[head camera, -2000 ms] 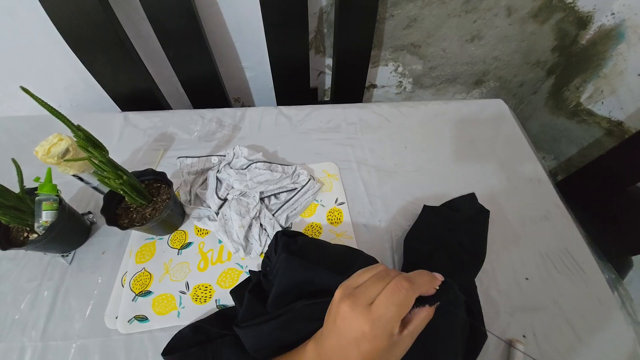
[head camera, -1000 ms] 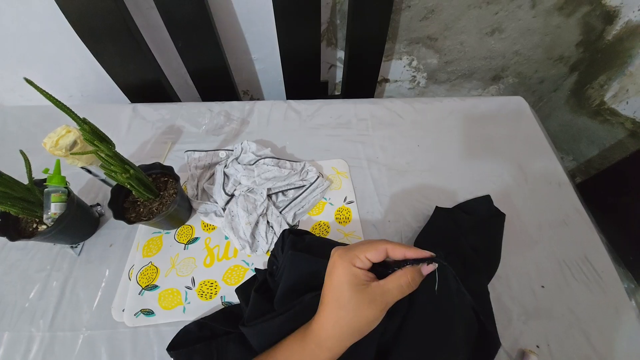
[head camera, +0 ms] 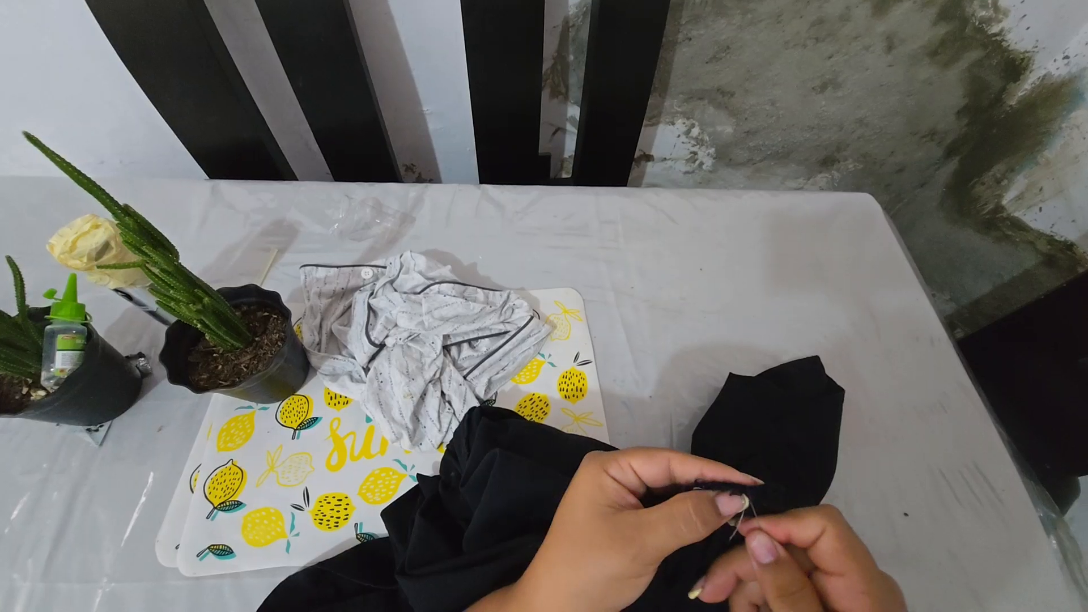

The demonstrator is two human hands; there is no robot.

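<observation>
A black cloth garment [head camera: 510, 484] lies bunched over the lower middle of the table, one end spread out to the right. My left hand [head camera: 637, 527] pinches an edge of it between thumb and index finger. Close against that edge, my right hand [head camera: 799, 561] has its thumb and index finger together on a thin strand of thread [head camera: 741, 520]; whether a needle is there cannot be told. Beyond the black cloth, a crumpled grey patterned garment [head camera: 425, 340] with dark piping and a button rests on lemon-print placemats [head camera: 280, 493].
At the left stand a potted cactus [head camera: 255, 374], a second black pot [head camera: 93, 391], a small bottle with a green nozzle [head camera: 66, 340] and a pale yellow flower [head camera: 93, 246]. A plastic-covered table [head camera: 765, 255] meets black slats [head camera: 510, 93] at its far edge.
My right hand has come into view at the lower right, beside my left hand. My left hand still pinches the black cloth's edge.
</observation>
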